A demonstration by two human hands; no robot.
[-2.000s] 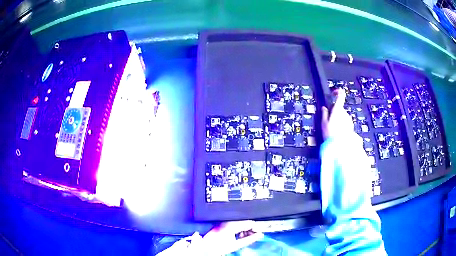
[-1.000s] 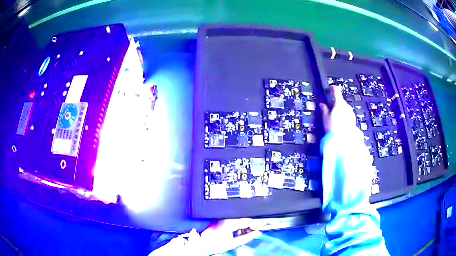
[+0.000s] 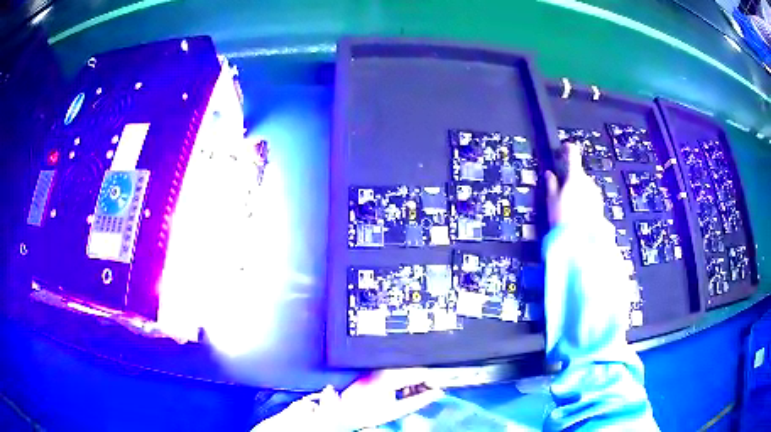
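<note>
The nearest board tray [image 3: 389, 84] is a large dark rectangle with a raised rim. Several circuit boards [image 3: 493, 213] lie in its lower and right parts. My right hand [image 3: 565, 177] grips its right rim, with the sleeve hiding part of the second tray [image 3: 668, 291]. My left hand [image 3: 393, 390] is against the near rim, low in the view. It is overexposed and blurred, and its fingers are partly hidden, so its grip is unclear.
A black light box [image 3: 72, 228] with a glaring white open side stands left of the trays. The second and third trays [image 3: 714, 143] hold more boards at the right. The green bench top [image 3: 406, 24] runs behind, and its blue front edge [image 3: 203, 380] is nearest me.
The light box and trays sit slightly higher in the view, mostly from a small head shift. My right fingers have moved slightly left onto the rim. My left hand stays by the near rim.
</note>
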